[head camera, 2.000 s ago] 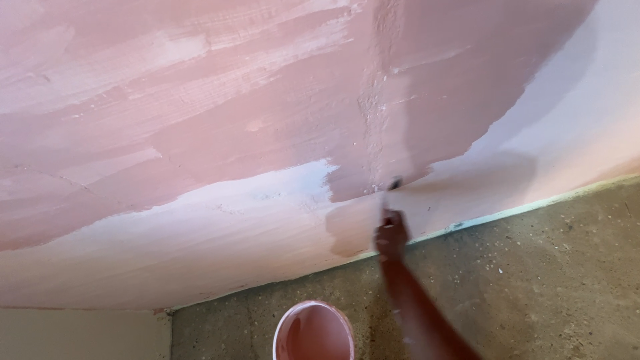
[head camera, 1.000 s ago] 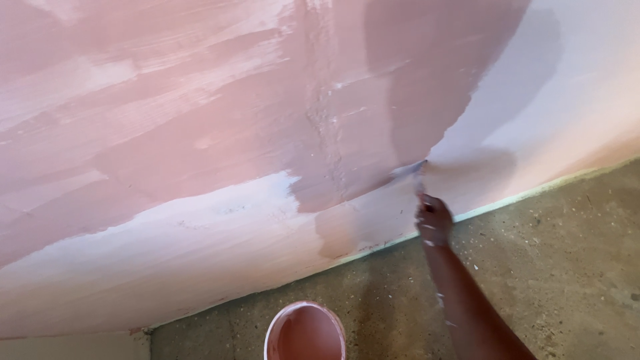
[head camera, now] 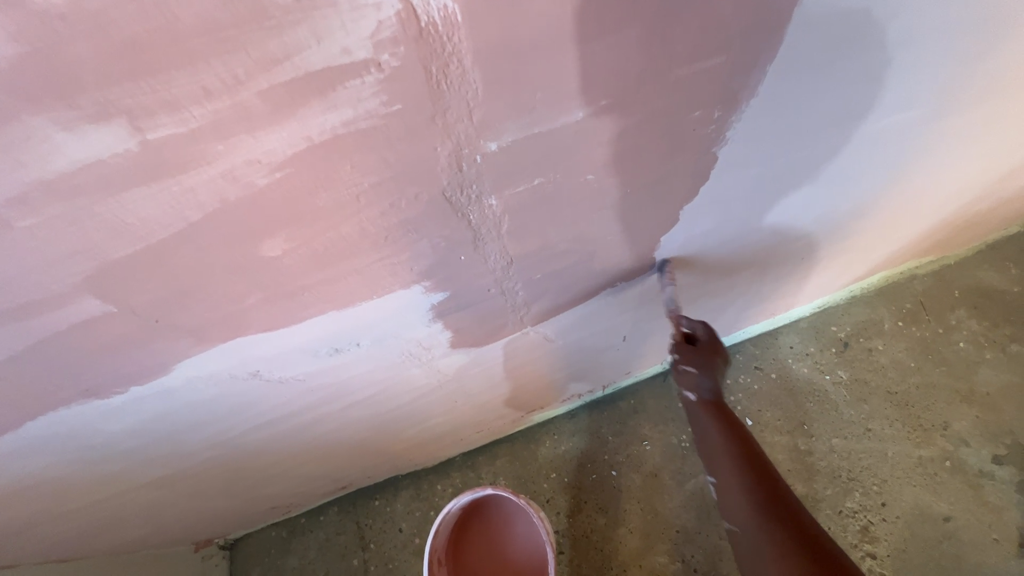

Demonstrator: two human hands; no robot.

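Observation:
My right hand (head camera: 698, 360), flecked with pale paint, is closed around the handle of a paintbrush (head camera: 667, 284). The dark bristle end touches the wall (head camera: 336, 416) at the lower edge of the pink paint (head camera: 552, 240), where pink meets the white surface. Below and left of my hand, a round white bucket (head camera: 432, 552) holds pink paint (head camera: 498, 540); the frame cuts off its lower part. My left hand is outside the view.
A speckled concrete floor (head camera: 880, 400) meets the wall along a slanting pale green strip (head camera: 800, 316). A rough vertical seam (head camera: 480, 208) runs down the painted area. At the lower left is a wall corner (head camera: 224, 544).
My right hand has moved right along the paint edge with the brush. Pink now covers a strip of wall between the seam and the brush that was pale two seconds ago.

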